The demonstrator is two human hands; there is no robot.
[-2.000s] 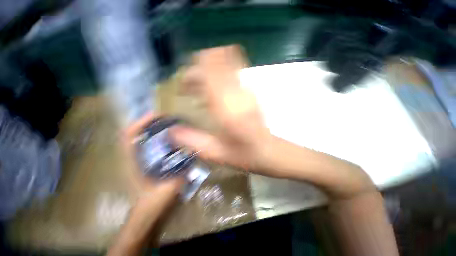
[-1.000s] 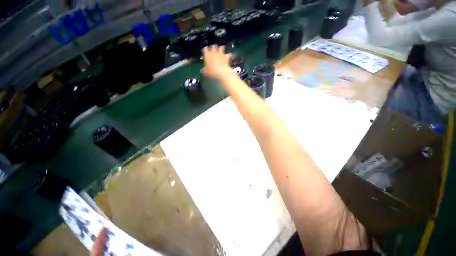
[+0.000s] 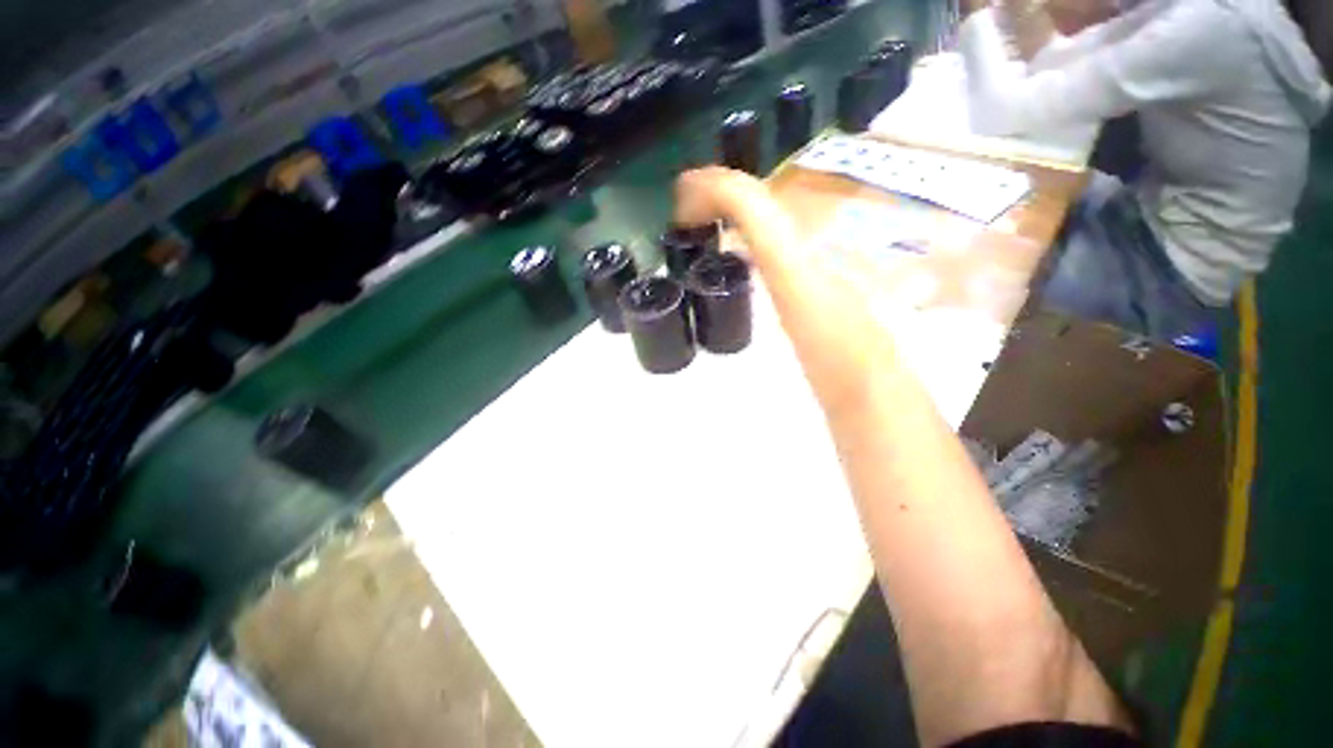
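Observation:
Black cylindrical housings stand in a close group at the white work sheet's far edge, one in front [image 3: 659, 325] and one beside it [image 3: 721, 304]. My right hand [image 3: 719, 193] is at the far side of the group, right behind a housing [image 3: 690, 249]. Its fingers are blurred and partly hidden, so its grip cannot be told. The white work sheet [image 3: 629, 512] lies below my right forearm. A label strip [image 3: 234, 709] with dark-blue figures shows at the bottom left edge. My left hand is out of the picture.
The green belt [image 3: 424, 365] runs beyond the bench, carrying housings, one lying tilted in view [image 3: 312, 443]. Dense black housings [image 3: 585, 124] stand beyond it. Another person [image 3: 1213, 132] sits at the right, near a label strip [image 3: 921, 173]. An open brown box [image 3: 1126, 424] holds white scraps.
My right hand has gone from spread over the belt to behind the housing group. The group now stands closer together at the sheet's edge. My left fingertip has left the picture; less strip shows.

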